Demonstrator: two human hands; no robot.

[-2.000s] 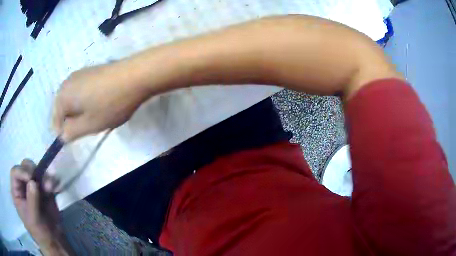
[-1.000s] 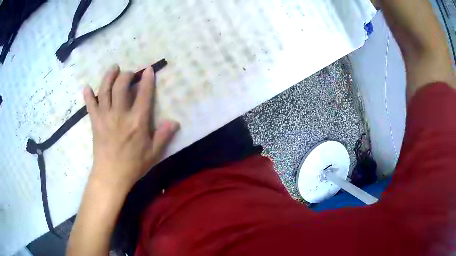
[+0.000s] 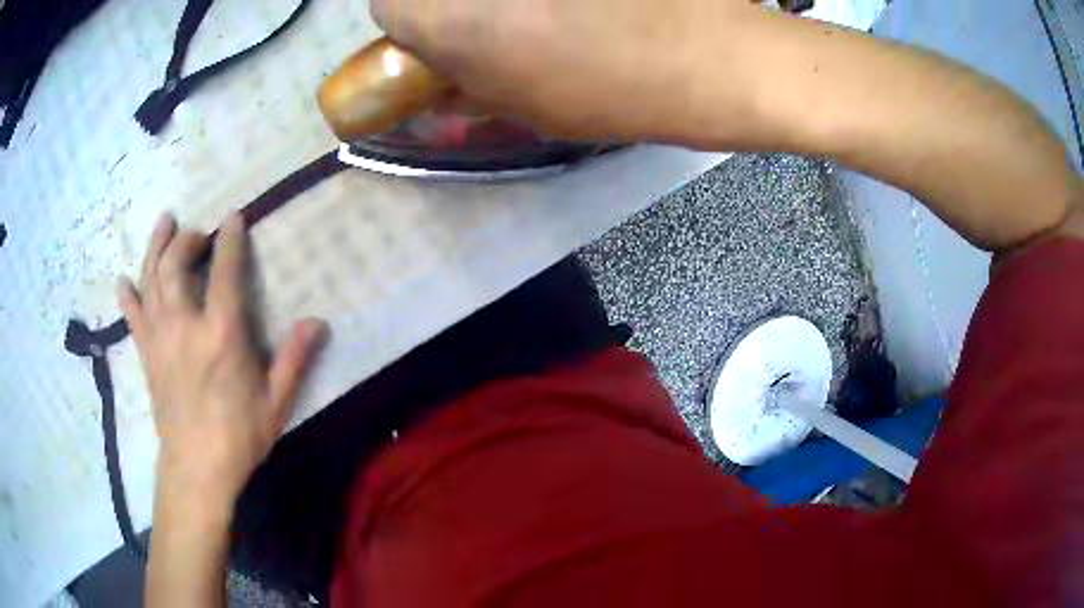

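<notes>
A dark fabric strip pair (image 3: 287, 191) lies as a V on the white table cover, its thick corner at the left. One arm runs up right to the iron's tip; the other hangs down toward the table's front edge. My left hand (image 3: 205, 330) lies flat on the upper arm, fingers spread, pressing it. My right hand (image 3: 511, 54) is at the top, closed around the wooden handle of the iron (image 3: 383, 93). The iron's pale-edged soleplate is on or just above the cloth at the strip's end; the contact is hidden.
Another strip pair (image 3: 166, 93) lies at the upper left, with a dark pile (image 3: 33, 42) at the far left corner. The white table cover (image 3: 392, 255) ends in a slanted front edge. Below are speckled floor and a round white base (image 3: 773, 390) with a pole.
My right hand has come in from the right with the iron, now at the strip's far end. My left hand has slid left and down along the strip.
</notes>
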